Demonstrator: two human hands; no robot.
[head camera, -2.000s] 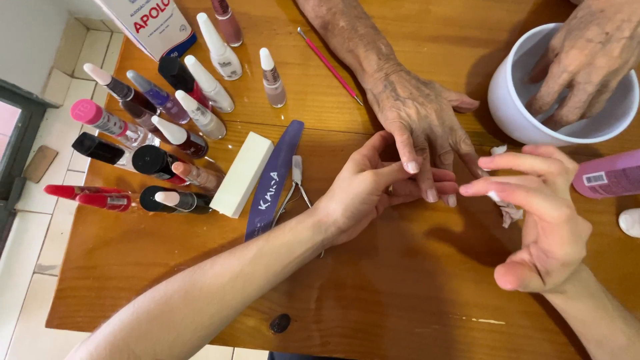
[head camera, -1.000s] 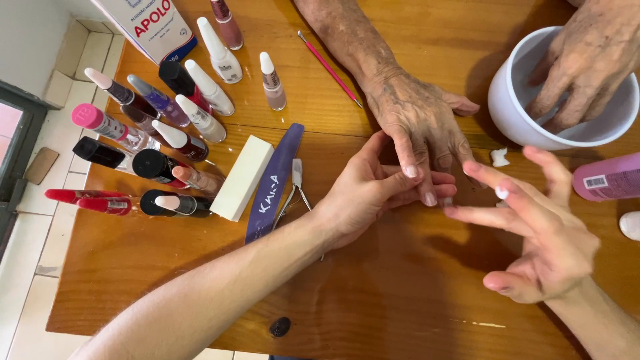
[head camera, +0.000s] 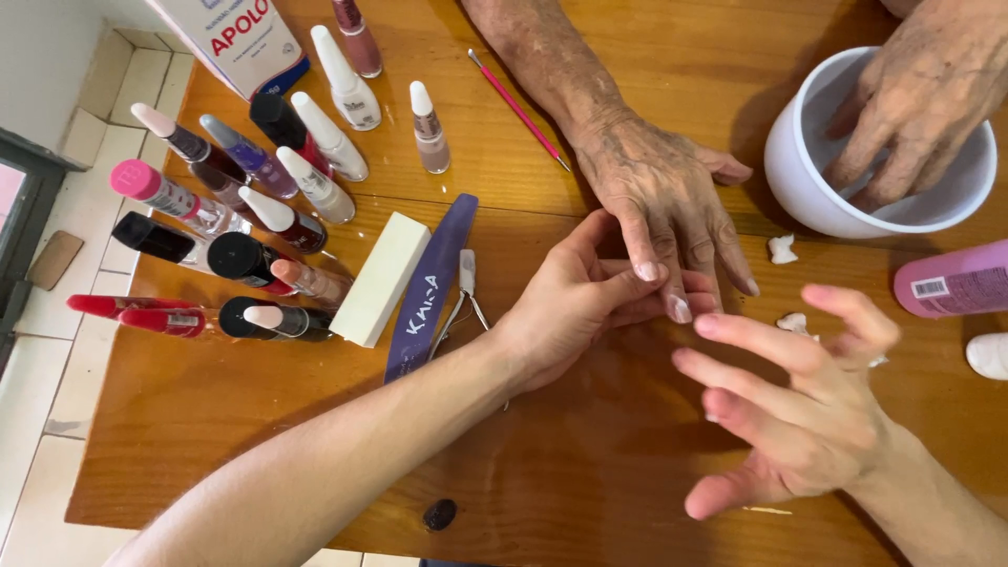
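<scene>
My left hand (head camera: 579, 295) holds the fingers of another person's hand (head camera: 657, 185), its thumb on one finger and its own fingers beneath. White cream or a similar substance shows on a fingernail of that hand. My right hand (head camera: 795, 402) hovers just right of those fingertips with its fingers spread, holding nothing; an index fingertip is close to the coated nail. The person's other hand (head camera: 913, 102) dips into a white bowl (head camera: 776, 153). Beside my left forearm lie a purple nail file (head camera: 433, 291), a white buffer block (head camera: 382, 279) and metal cuticle nippers (head camera: 468, 276).
Nail polish bottles (head camera: 315, 185) crowd the table's left side, near a cotton box (head camera: 240, 47). A pink cuticle pusher (head camera: 516, 106) lies by the person's forearm. Cotton pieces (head camera: 783, 249), a pink bottle (head camera: 961, 279) and a white cap or container (head camera: 988, 356) are at the right.
The fingers of my right hand have changed their spread and bend beside the person's fingertips. My left hand keeps its hold, and the person's other hand stays in the bowl.
</scene>
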